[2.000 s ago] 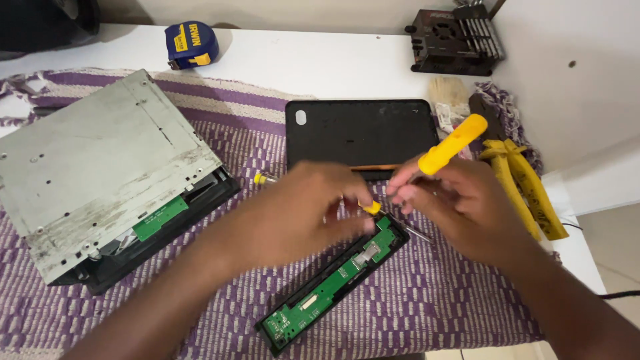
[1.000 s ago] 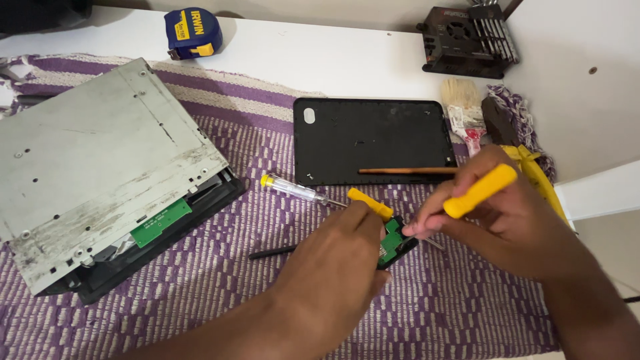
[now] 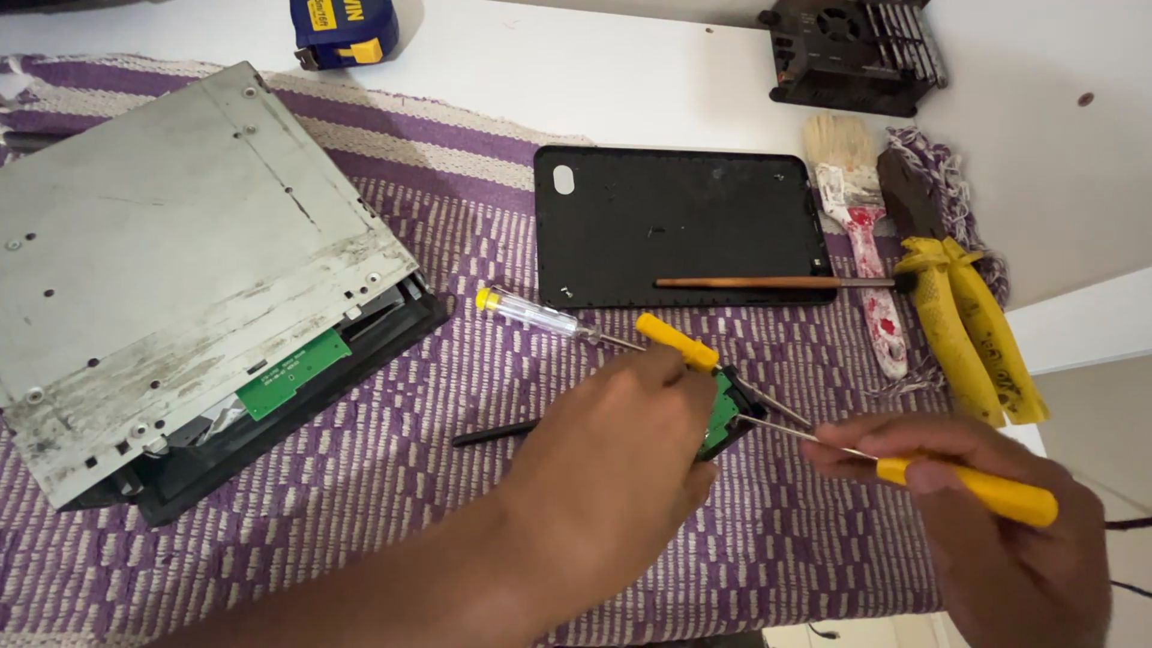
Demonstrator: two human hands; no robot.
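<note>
My left hand (image 3: 621,441) grips a narrow black panel with a green circuit board (image 3: 723,416), most of it hidden under the hand. In my right hand (image 3: 981,504) is a screwdriver with a yellow handle (image 3: 972,489); its thin shaft reaches left and its tip is at the board's edge. A second yellow-handled screwdriver (image 3: 677,342) lies by my left fingers, its shaft passing behind the panel's upper end. Just left of it rests a clear-handled screwdriver with a yellow cap (image 3: 531,312). A black stick-like piece (image 3: 493,433) shows beside my left hand.
A metal electronics unit (image 3: 198,261) fills the left of the woven cloth (image 3: 432,540). Behind my hands lie a black plastic cover (image 3: 675,225), a thin wooden-handled brush (image 3: 747,283), a paintbrush (image 3: 862,243) and yellow-handled pliers (image 3: 963,333). A tape measure (image 3: 345,31) and black finned device (image 3: 850,54) stand farther back.
The panel, earlier exposed along its length, is now mostly covered by my left hand. The screwdriver in my right hand has swung from handle-up to handle pointing right and lower, its tip at the board.
</note>
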